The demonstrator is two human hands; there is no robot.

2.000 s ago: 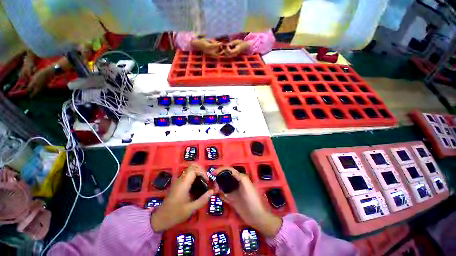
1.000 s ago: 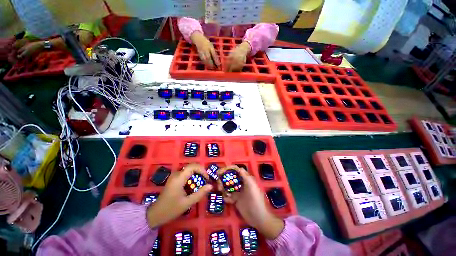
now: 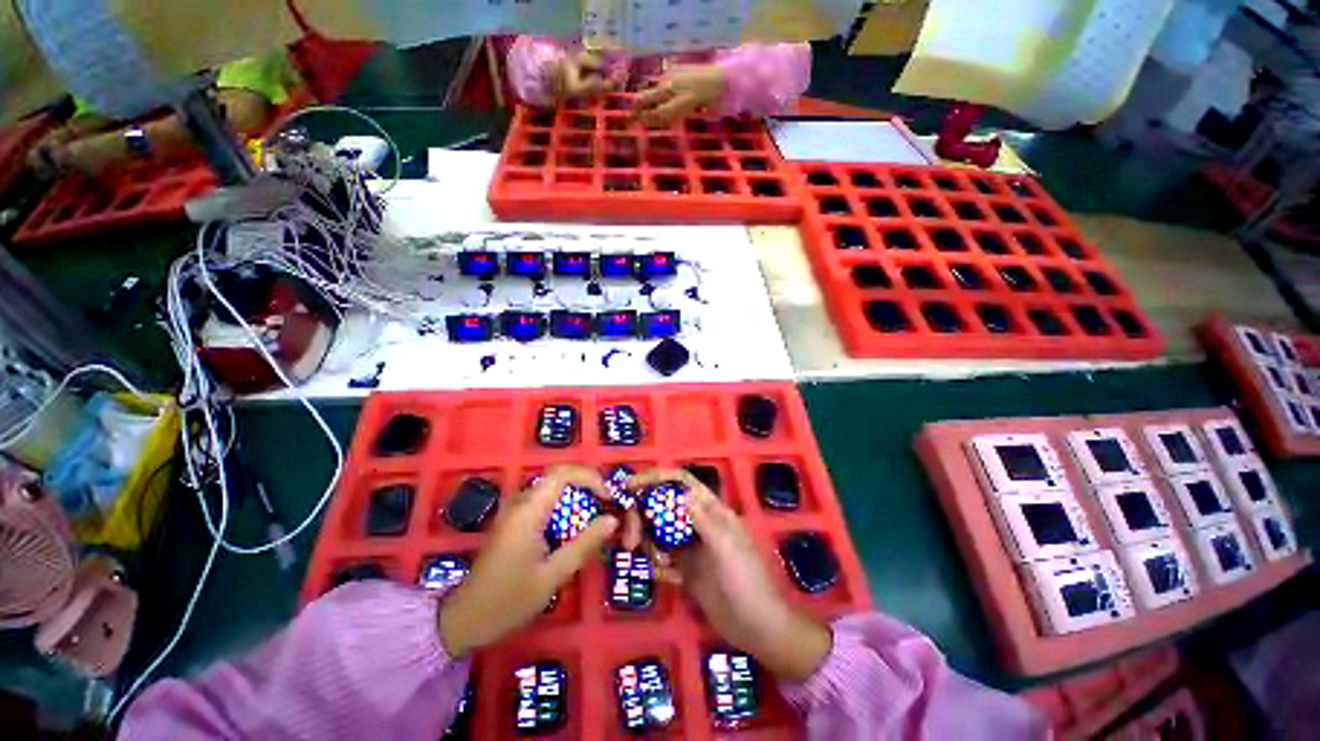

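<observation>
My left hand holds a smartwatch body with a lit screen of many small coloured icons. My right hand holds another smartwatch body, lit in the same way. Both hands are bare, close together, above the red watch tray in front of me. The tray's square pockets hold several watches, some lit with coloured marks, such as the lit watch, others dark, such as the dark watch. My fingers and palms hide some pockets and the watches' edges.
Two rows of lit modules lie on a white board, with tangled white cables at left. A pink foam tray holds white units at right. Another person's hands are over a far red tray. A pink fan stands left.
The two held watches were dark, then lit with larger icons, and now show a denser cluster of icons. My hands stay nearly in place. The other person's hands have lifted back from the far tray.
</observation>
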